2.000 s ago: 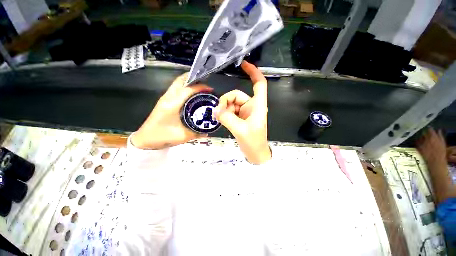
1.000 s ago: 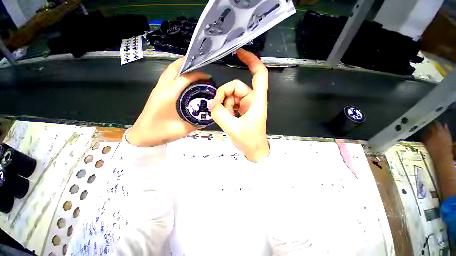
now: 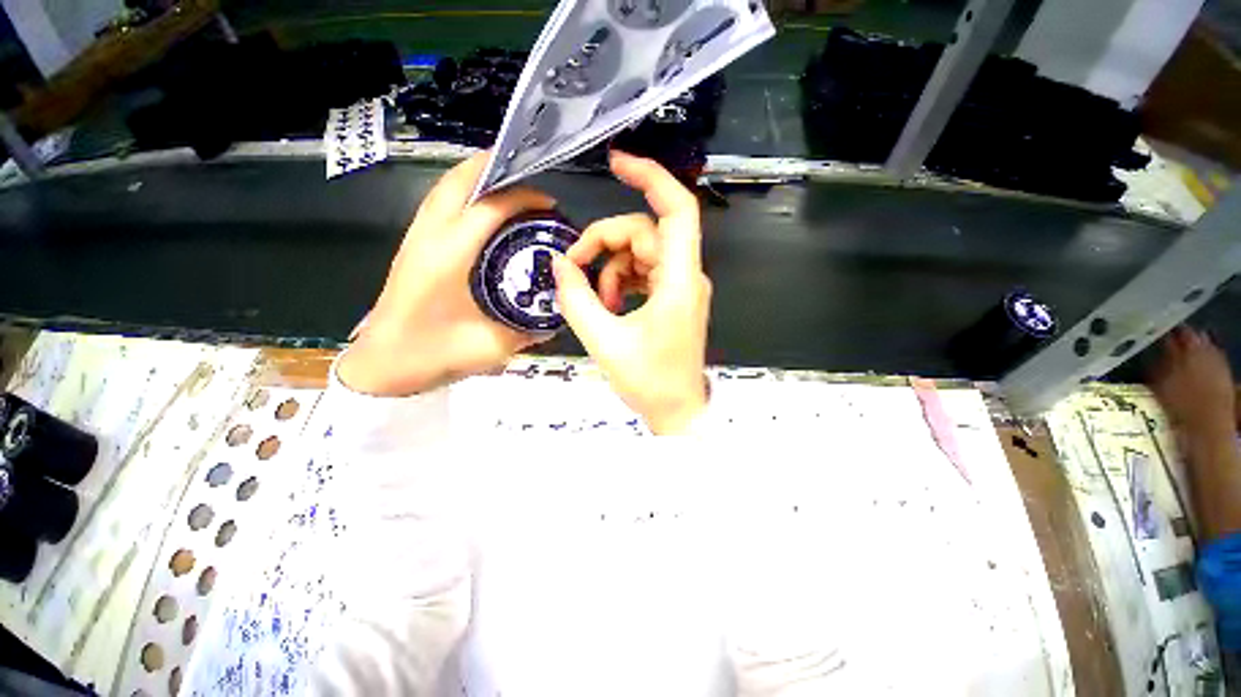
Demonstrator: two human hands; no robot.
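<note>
My left hand [image 3: 433,293] holds a black housing [image 3: 493,279], open end towards me, with a white patterned disc [image 3: 523,278] showing inside its ringed rim. A label sheet [image 3: 585,85] with grey round shapes stands upright from the same hand, above the housing. My right hand [image 3: 642,302] is at the housing's right edge, thumb and index fingertips pinched together at the disc. Whether a bit of sticker is between those fingertips cannot be told.
A fitted housing [image 3: 1021,324] lies on the dark conveyor belt [image 3: 817,272] beside a perforated metal upright [image 3: 1089,327]. Black housings [image 3: 52,449] stand at left near a holed sheet [image 3: 225,511]. A pink strip [image 3: 942,429] lies on the bench. Another person's arm [image 3: 1198,422] is at right.
The fitted housing has moved right along the belt. Both hands, the held housing and the label sheet have shifted slightly left. My right fingertips remain at the disc.
</note>
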